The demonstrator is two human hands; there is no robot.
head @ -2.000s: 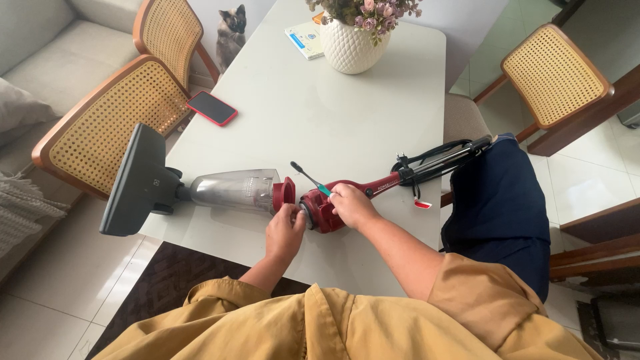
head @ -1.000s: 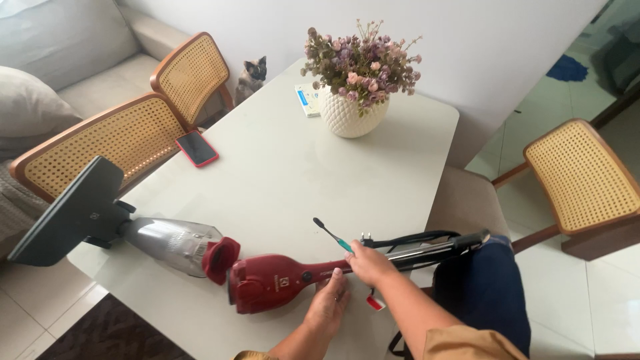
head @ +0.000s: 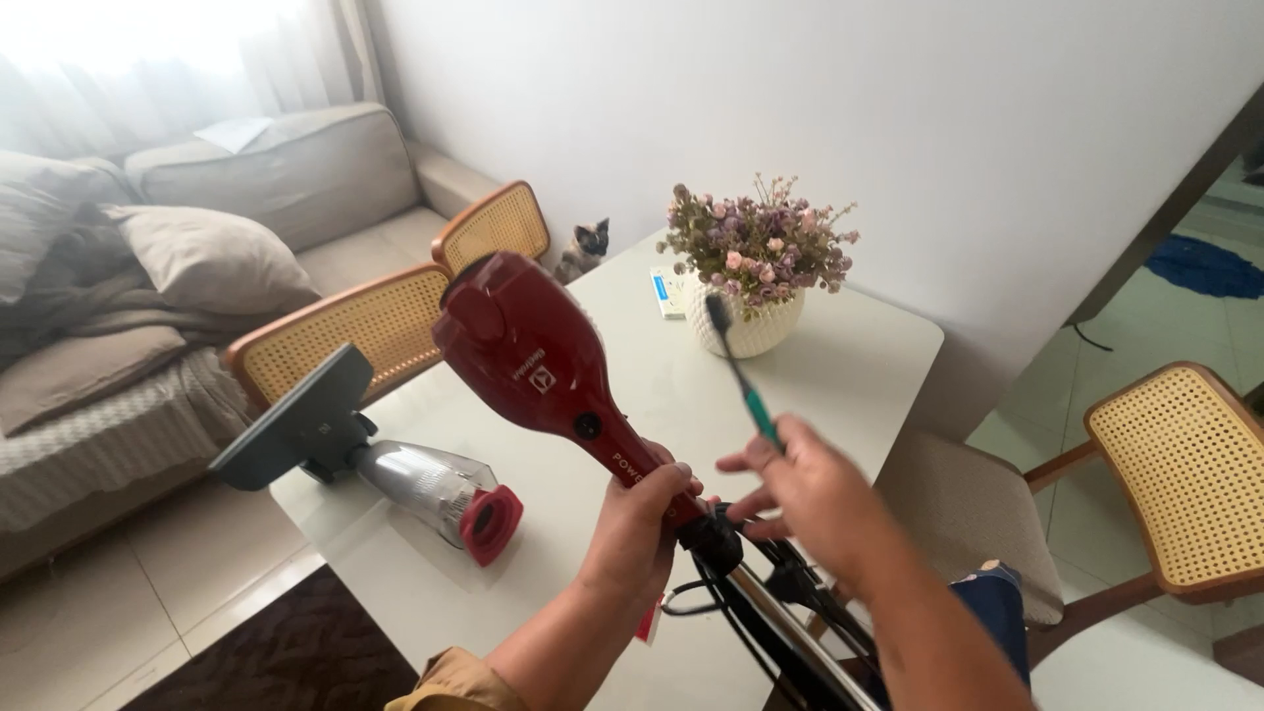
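Observation:
My left hand (head: 642, 523) grips the neck of a red Electrolux stick vacuum body (head: 533, 355), which is raised over the table with its motor end pointing up and left. A metal tube (head: 805, 632) and a black cord run from it toward the lower right. In my right hand (head: 820, 494), thumb and forefinger pinch a green and dark toothbrush (head: 746, 385), bristle end up; its other fingers are spread near the vacuum's neck. On the table at left lies the clear dust container (head: 425, 484) with a red end piece (head: 491, 523), joined to the grey floor head (head: 306, 420).
The white table (head: 849, 395) holds a white textured vase (head: 750, 321) of flowers and a small box or booklet (head: 669, 293). Cane-backed chairs (head: 346, 331) stand at the left, another (head: 1170, 484) at the right. A cat (head: 583, 250) is behind the table; a sofa (head: 286, 178) stands beyond.
The red vacuum body has been lifted off the table and tilted upward by my left hand. My right hand, with the toothbrush, has come off the tube. The view has risen.

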